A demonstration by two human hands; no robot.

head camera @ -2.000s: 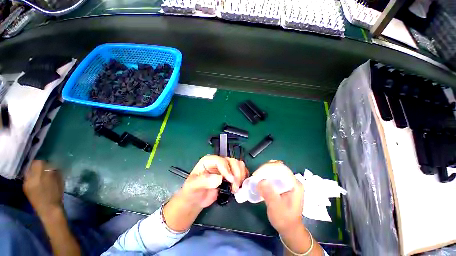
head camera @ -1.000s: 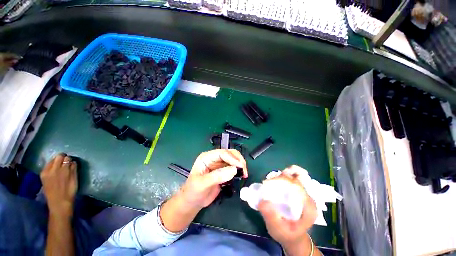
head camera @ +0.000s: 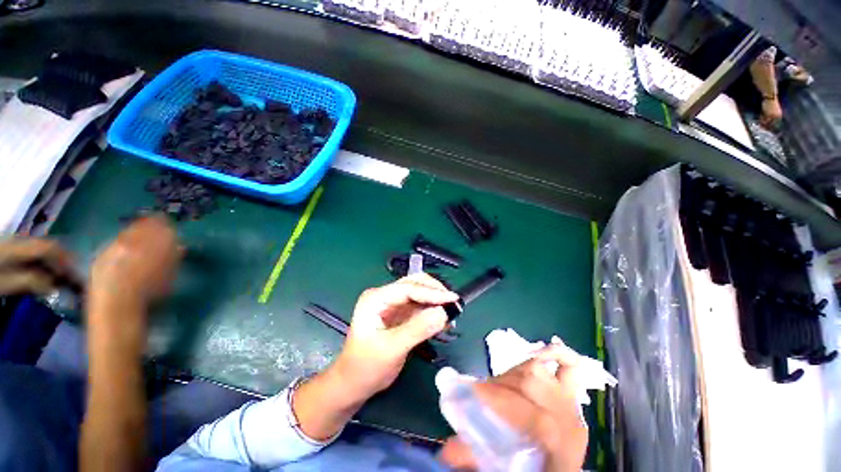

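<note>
My left hand [head camera: 392, 330] pinches a small black part [head camera: 452, 310] between thumb and fingertips at bench centre. My right hand [head camera: 539, 406], lower right, holds a translucent white bottle [head camera: 481, 422], blurred and tilted. A crumpled white tissue [head camera: 507, 350] lies beside and partly behind my right hand; whether I grip it I cannot tell. Loose black bars lie around and beyond my left hand: a pair [head camera: 470, 221], one angled bar [head camera: 481, 284] and a thin one [head camera: 326, 319] to the left. The bottle's tip is hard to make out.
A blue basket [head camera: 346, 115] of black pieces stands back left, with a small heap [head camera: 180, 195] in front. Another person's blurred hands [head camera: 138, 263] are at left. A stack with plastic film [head camera: 645, 304] and rows of black pieces [head camera: 775, 304] stands right.
My right hand and the bottle have moved down, away from my left hand. The bottle is tilted differently. The other person's hands have risen over the left bench, and the long black bars there no longer show.
</note>
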